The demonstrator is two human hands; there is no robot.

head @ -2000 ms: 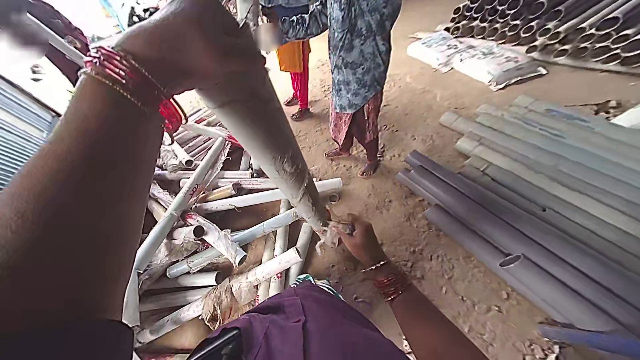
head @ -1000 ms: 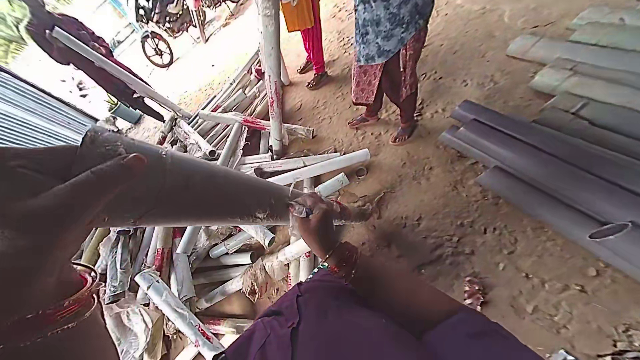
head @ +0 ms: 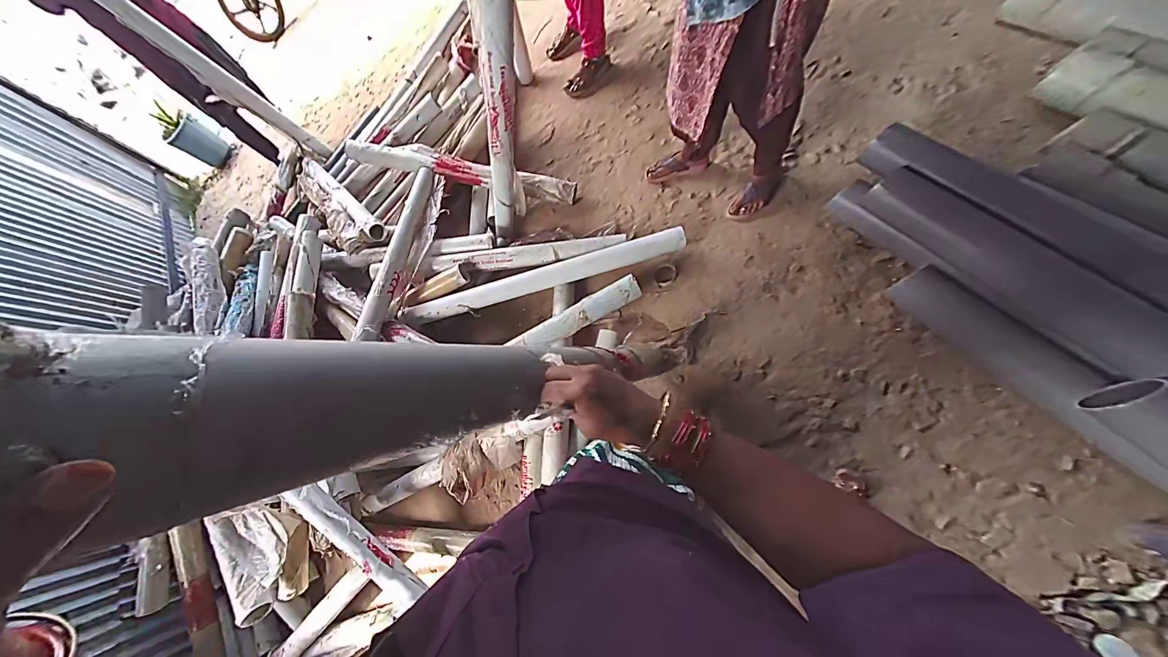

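Note:
A wide grey plastic pipe (head: 347,392) lies nearly level across the left half of the view, with rough whitish residue near its left end. My left hand (head: 55,511) is at the far left edge, its thumb against the pipe's near side; the other fingers are hidden. At the pipe's right end, my right hand (head: 598,401) has its fingers bent around the rim or something thin there; exactly what is pinched cannot be told. Below and behind the held pipe lie many white pipe pieces (head: 547,274), some in torn wrapping with red marks.
Grey pipes (head: 1022,265) lie on the dirt floor at right, with paler ones behind. Two people stand ahead; a person's feet (head: 753,196) are near the pile. Another person at upper left is by a long white pipe (head: 210,78). A corrugated metal sheet (head: 73,210) borders the left.
The grey pipe has swung from steeply slanted to nearly level, and my left hand has come down to the left edge. My right hand stays at its narrow-looking end.

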